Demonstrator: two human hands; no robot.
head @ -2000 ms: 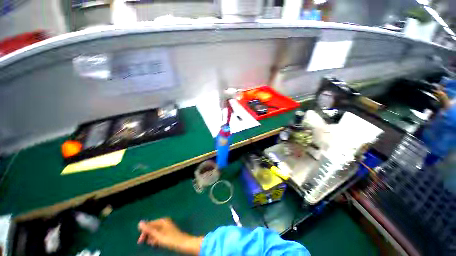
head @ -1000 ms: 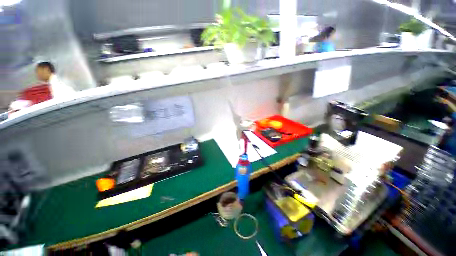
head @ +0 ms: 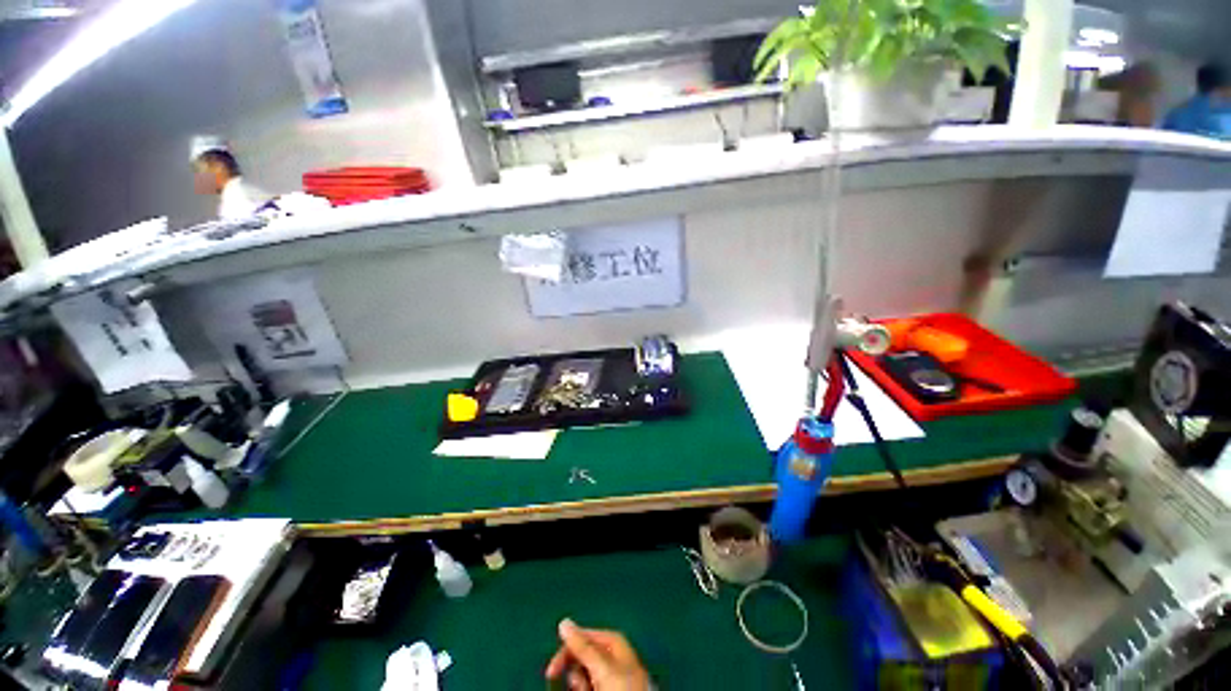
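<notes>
My right hand (head: 601, 659) shows at the bottom edge over the lower green mat, cut off by the frame. Its fingers are partly curled, and I cannot tell whether anything is between them. My left hand is out of view. Left of my right hand lies a crumpled white wipe (head: 412, 667), with a small white dropper bottle (head: 451, 572) behind it. To the right are a round grey-brown pot (head: 737, 547) and a thin pale ring (head: 771, 618) lying flat.
A black parts tray (head: 567, 389) and a red tray (head: 979, 365) sit on the upper shelf. A thick blue tool (head: 802, 479) hangs in front. A blue-yellow box (head: 932, 621) and a press fixture (head: 1080, 500) stand right. Dark flat devices (head: 176, 628) lie left on a white tray (head: 257, 581).
The view has swung left and levelled, showing more of the left bench. My right hand was reaching leftward, then was almost out of the picture, and now shows again at the bottom.
</notes>
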